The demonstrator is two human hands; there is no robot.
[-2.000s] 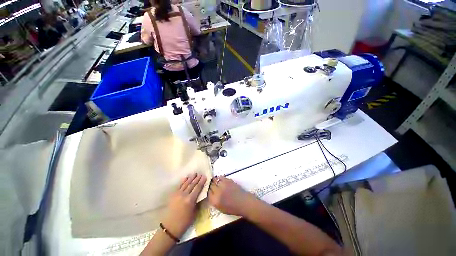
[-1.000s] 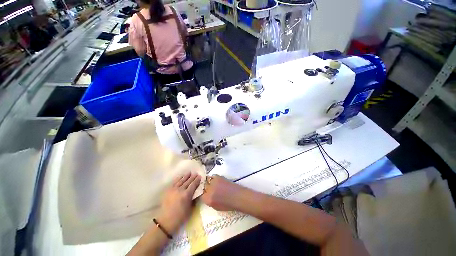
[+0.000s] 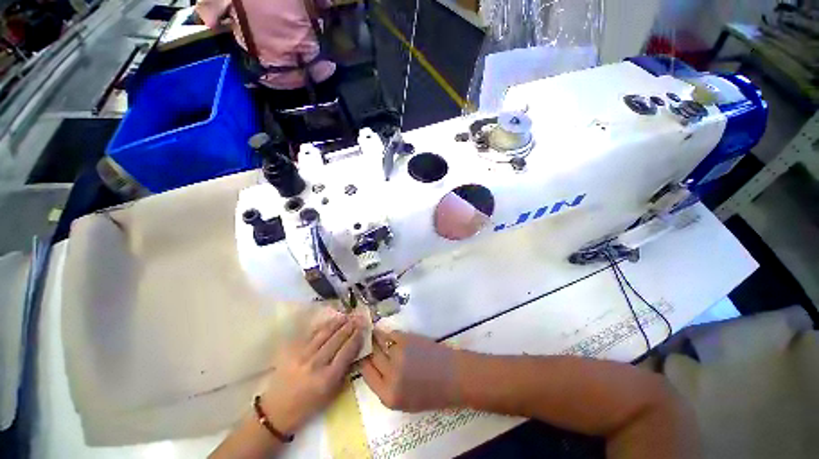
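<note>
A large beige fabric panel [image 3: 180, 305] lies flat on the white table, its right edge at the needle area of the white sewing machine [image 3: 557, 170]. The presser foot [image 3: 357, 300] is close beyond my fingertips. My left hand [image 3: 314, 363] lies spread on the panel's near right part, pressing it down. My right hand [image 3: 409, 368] has its fingers curled at the panel's edge, beside my left fingertips. Its fingertips are partly hidden, and I cannot tell whether a small tool is in it. A yellow strip [image 3: 348, 426] is on the table below the hands.
A blue bin [image 3: 184, 125] stands beyond the table. A person in pink [image 3: 283, 45] is behind the machine. A black cable [image 3: 633, 309] lies on the table at right. More beige panels [image 3: 754, 385] are at the lower right. Pale material [image 3: 13, 332] is at far left.
The view has moved closer to the machine. The panel's edge and both hands are nearer the presser foot. My left hand still lies flat; my right fingers stay at the edge.
</note>
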